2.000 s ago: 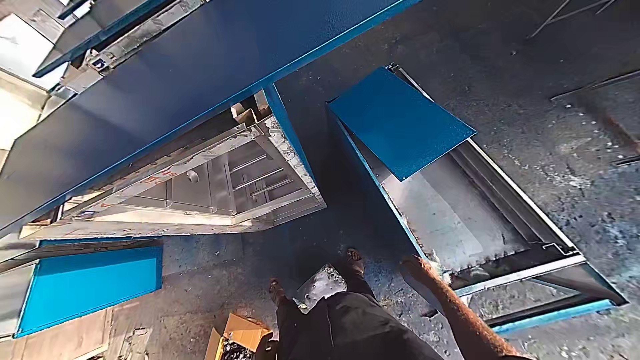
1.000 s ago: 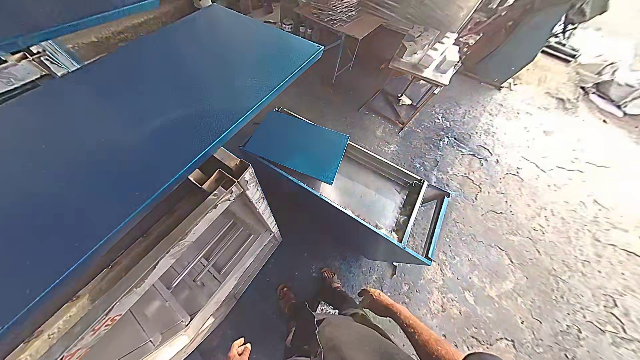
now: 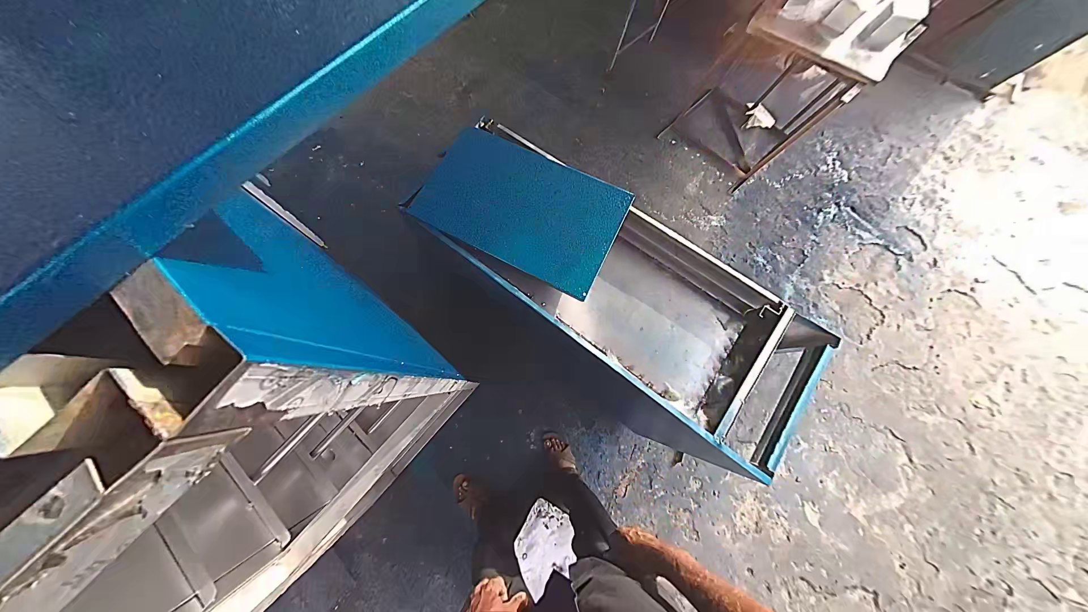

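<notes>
My left hand [image 3: 497, 595] shows at the bottom edge, close to my dark trousers, with its fingers partly curled; whether it grips something is not clear. A crumpled whitish sheet [image 3: 545, 544] lies against my legs just beside it. Of my right arm the forearm shows at lower right, while the hand [image 3: 633, 541] is largely hidden near my right thigh. Ahead stands a blue metal cabinet frame [image 3: 595, 357] with an open top and a bare metal inside. A loose blue panel [image 3: 523, 208] rests askew across its far end. Neither hand touches the frame or the panel.
A large blue panel [image 3: 170, 102] spans the upper left. Below it are a blue sheet-metal side [image 3: 314, 297] and an unpainted metal frame [image 3: 255, 501]. A small work table [image 3: 816, 42] holding pale items stands at upper right. The concrete floor [image 3: 918, 408] is rough and stained.
The view has swung and shifted. My right hand, earlier visible near the cabinet frame, has drawn back to my thigh. The loose blue panel still lies on the frame.
</notes>
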